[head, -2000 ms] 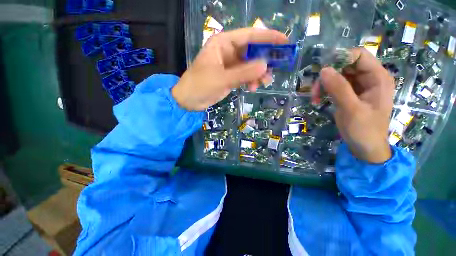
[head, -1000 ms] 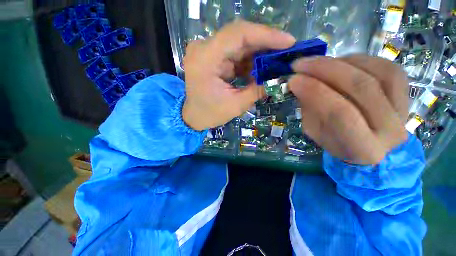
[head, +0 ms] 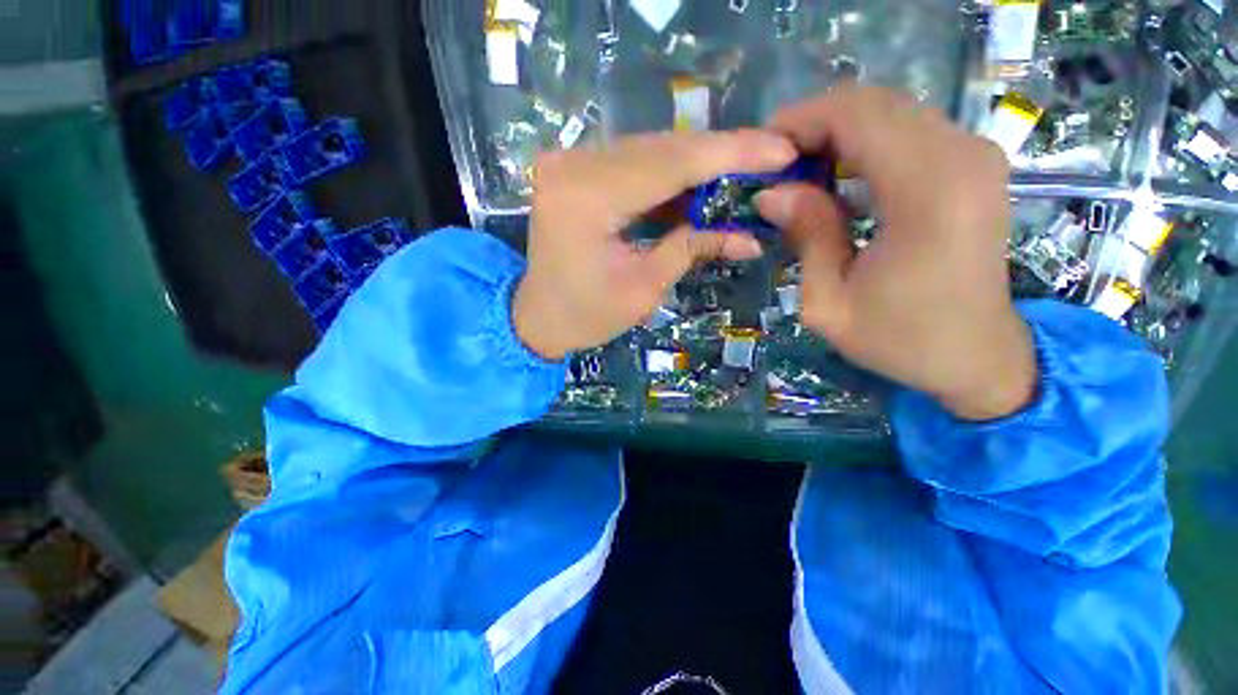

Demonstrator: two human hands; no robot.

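Note:
A blue housing point(head: 720, 202) is held level between both hands above the clear compartment tray point(head: 478, 219). Its open side shows a green board assembly point(head: 740, 204) inside. My left hand point(head: 611, 238) grips the housing's left end between thumb and fingers. My right hand point(head: 910, 245) pinches its right end, with the thumb at the board's edge and the fingers over the top. The fingers cover the right part of the housing, so how the board sits there is hidden.
The clear tray holds many boards and silver-white batteries point(head: 1011, 33) with orange bands. A black tray point(head: 204, 292) at the left holds blue housings point(head: 326, 149). Cardboard boxes point(head: 204, 593) stand at the lower left.
The board was in my right fingertips apart from the housing; now it shows in the housing. Since one second ago, the housing has levelled and my right hand has shifted round its right end.

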